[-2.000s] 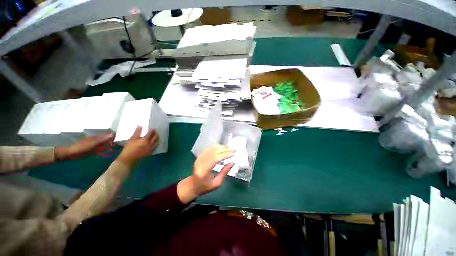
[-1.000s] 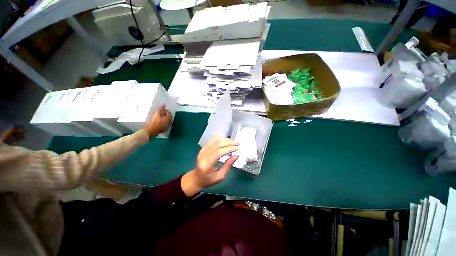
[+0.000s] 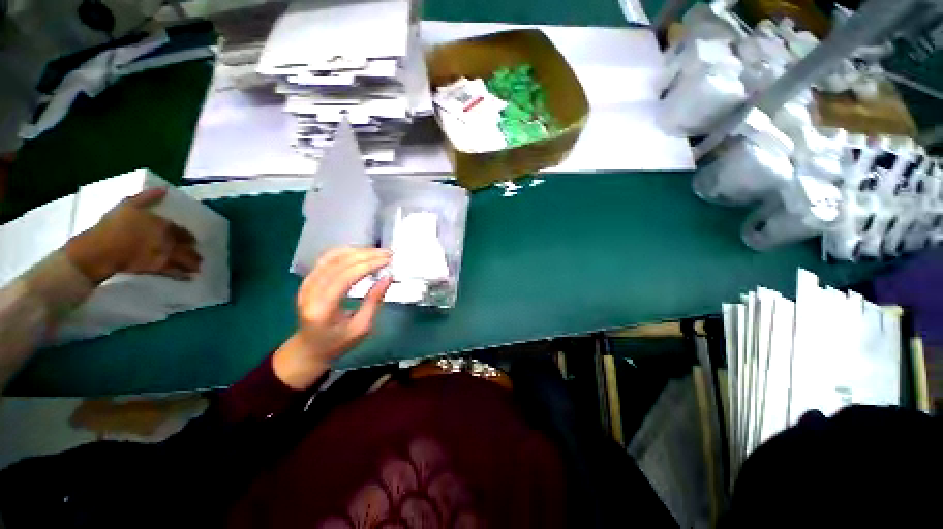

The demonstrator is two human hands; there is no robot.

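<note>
An open white carton (image 3: 459,232) stands on the green bench with its lid (image 3: 336,207) raised at the left. A small white accessory (image 3: 419,246) lies inside it. My left hand (image 3: 343,300) is at the carton's near left corner, with thumb and fingers apart; whether they press on the carton is unclear. My right hand is not in view; only a dark shape, perhaps my sleeve, shows at the bottom right.
A brown bin (image 3: 569,98) holds green pieces and cards behind the carton, beside an insert stack (image 3: 336,62). Another person's hand (image 3: 140,243) is on white cartons (image 3: 207,258) at left. Bagged products (image 3: 744,165) lie at right, above upright carton blanks (image 3: 827,351).
The view has swung right and down, showing more blanks and bagged products. My left hand stays at the open carton's near left corner. The other person's hand now lies over the closed cartons.
</note>
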